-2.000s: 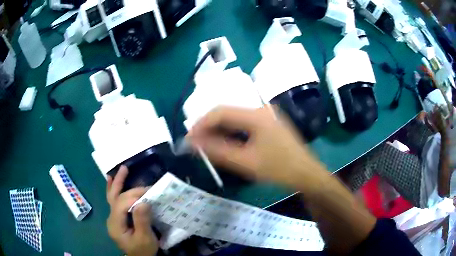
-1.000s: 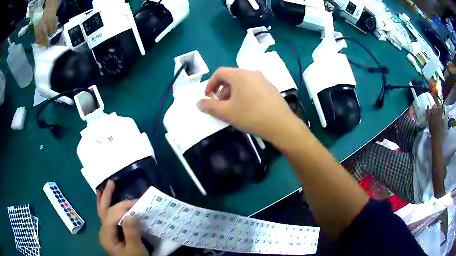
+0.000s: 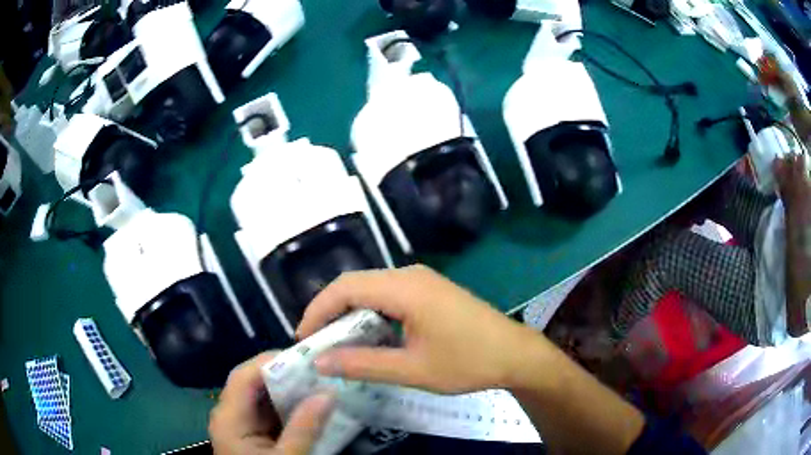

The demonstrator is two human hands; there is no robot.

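My left hand (image 3: 267,413) holds the near end of a long white label sheet (image 3: 453,411) low in front of me. My right hand (image 3: 405,333) is on the same sheet, fingers bent over its folded upper part. The sheet trails to the right, partly behind the right wrist. Just beyond my hands a white PTZ dome camera (image 3: 298,191) lies on the green table, its black ball partly hidden by my right hand. Another dome camera (image 3: 156,253) lies to its left, and two more, a middle one (image 3: 413,120) and a right one (image 3: 556,98), lie to its right.
A round-dot sticker sheet (image 3: 51,400) and a sticker block (image 3: 102,357) lie at left on the table (image 3: 640,169). A multi-lens camera (image 3: 169,44) and other cameras stand at the back left. Black cables (image 3: 671,115) lie at right. Another person's arm (image 3: 794,240) is at the right edge.
My right hand has come down from the second camera to the label sheet. The cameras appear shifted left in view. Another person's hand at the upper left is gone from view.
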